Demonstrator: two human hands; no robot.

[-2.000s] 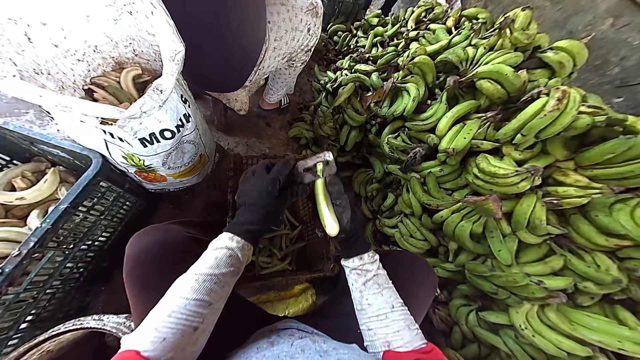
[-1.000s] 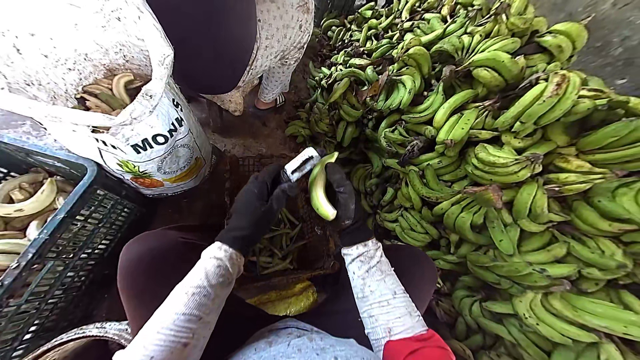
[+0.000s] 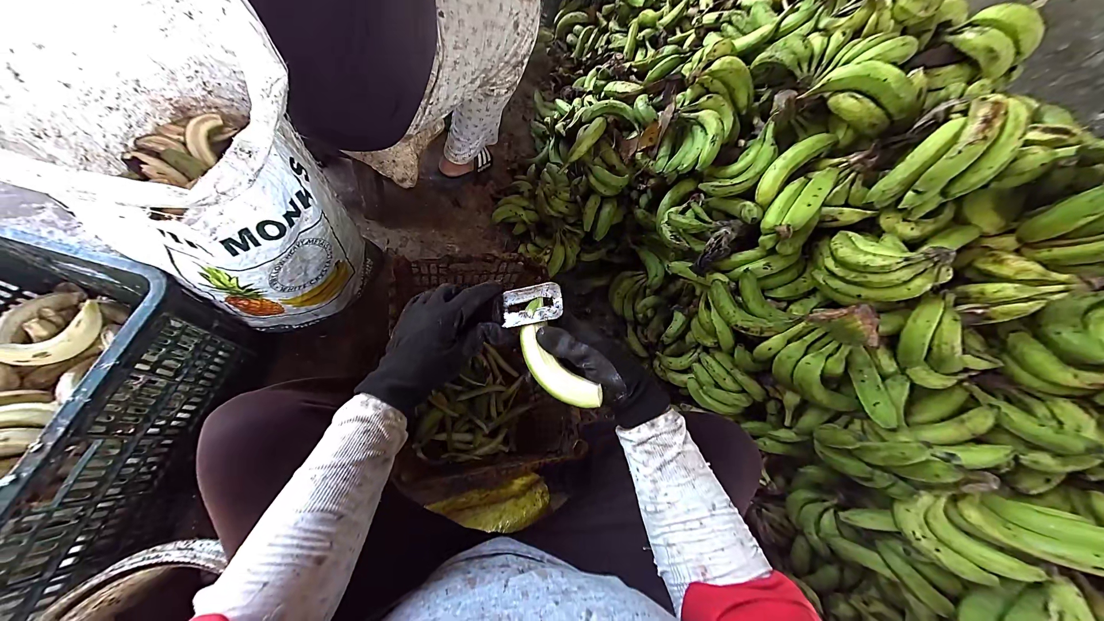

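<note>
My left hand (image 3: 440,341), in a black glove, is closed on a pale metal-framed peeler (image 3: 532,304), whose slotted head lies across the upper end of a plantain. The plantain (image 3: 559,375) is curved and mostly peeled to pale flesh, with green at its upper tip. My right hand (image 3: 599,366), also black-gloved, holds it from the right side; some of its fingers are hidden behind it. Below both hands, strips of green peel (image 3: 470,410) lie in a dark crate (image 3: 466,269) between my knees.
A large pile of green plantains (image 3: 845,267) fills the right side. To the left stand a white woven sack (image 3: 293,224) and a dark plastic crate (image 3: 185,371), both holding peeled plantains. A bucket rim (image 3: 142,561) shows at lower left. Another person (image 3: 483,112) is close ahead.
One second ago the peeler was apart from the plantain's tip or just beside it; now its head lies over the upper end. The plantain shows more pale flesh toward me.
</note>
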